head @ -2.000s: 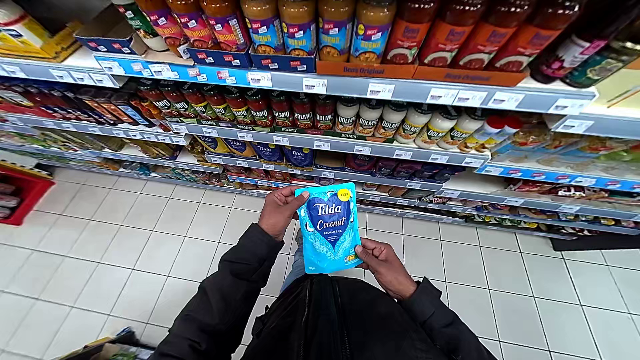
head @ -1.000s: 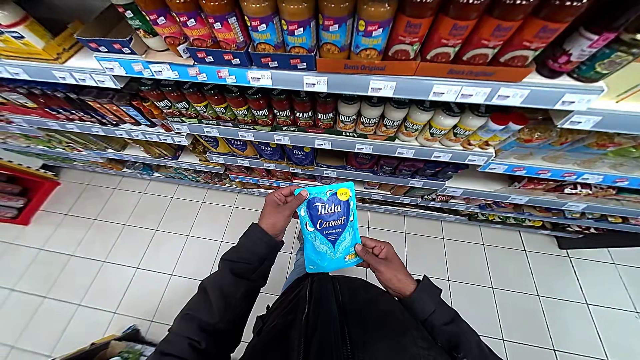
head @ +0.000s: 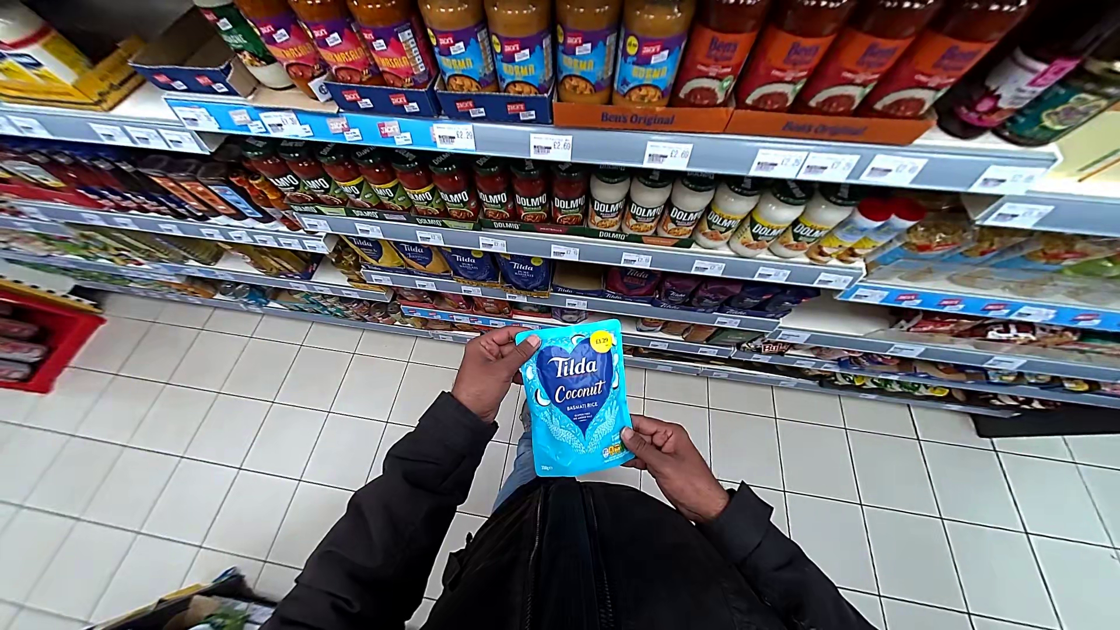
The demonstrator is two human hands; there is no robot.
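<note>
A light-blue Tilda coconut basmati rice pouch (head: 576, 398) hangs upright in front of my jacket, its printed front facing up toward the camera. My left hand (head: 492, 372) pinches its upper left corner between thumb and fingers. On the other side, my right hand (head: 675, 464) grips the lower right edge, thumb on the front. The fingers behind the pouch are partly hidden. Dark blue Tilda pouches (head: 525, 272) stand on a lower shelf beyond it.
Shelves with a grey front edge (head: 612, 147) run across the view, holding sauce bottles and Dolmio jars (head: 531, 194). A red bin (head: 52, 341) stands at the left, a box with packets (head: 197, 608) at the bottom left. Pale floor tiles (head: 289, 394) lie below.
</note>
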